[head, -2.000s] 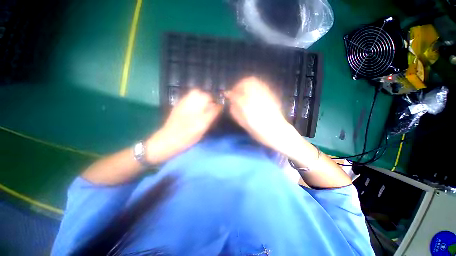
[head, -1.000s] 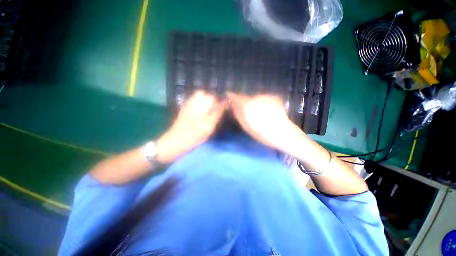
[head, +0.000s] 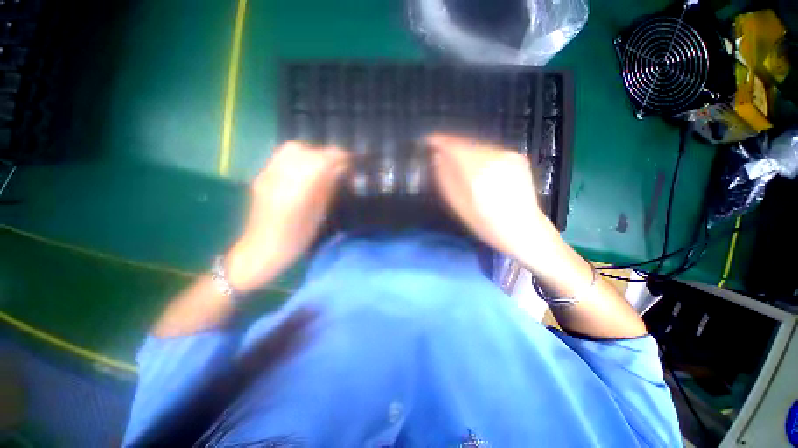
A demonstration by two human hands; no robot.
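Observation:
The black component tray (head: 394,96) lies flat on the green mat in front of me, with rows of pockets. Shiny grey-silver units (head: 385,178) glint in pockets between my hands, and others show in the columns at the tray's right side. My left hand (head: 297,188) is over the tray's left edge, fingers bent inward. My right hand (head: 486,184) is over the right half of the tray, fingertips pointing left. Both hands are overexposed and blurred, so I cannot tell whether either holds a small part.
Beyond the tray is an open clear plastic bag (head: 560,26) with dark contents. At the right are a black fan (head: 665,66), a yellow control box (head: 754,101), a tied plastic bag (head: 759,171) and thin black cords (head: 672,210). Dark trays (head: 26,70) are at the far left.
My hands were close together at the tray's near middle. They are now apart, the left moved left and the right slightly right, with shiny pockets visible between them.

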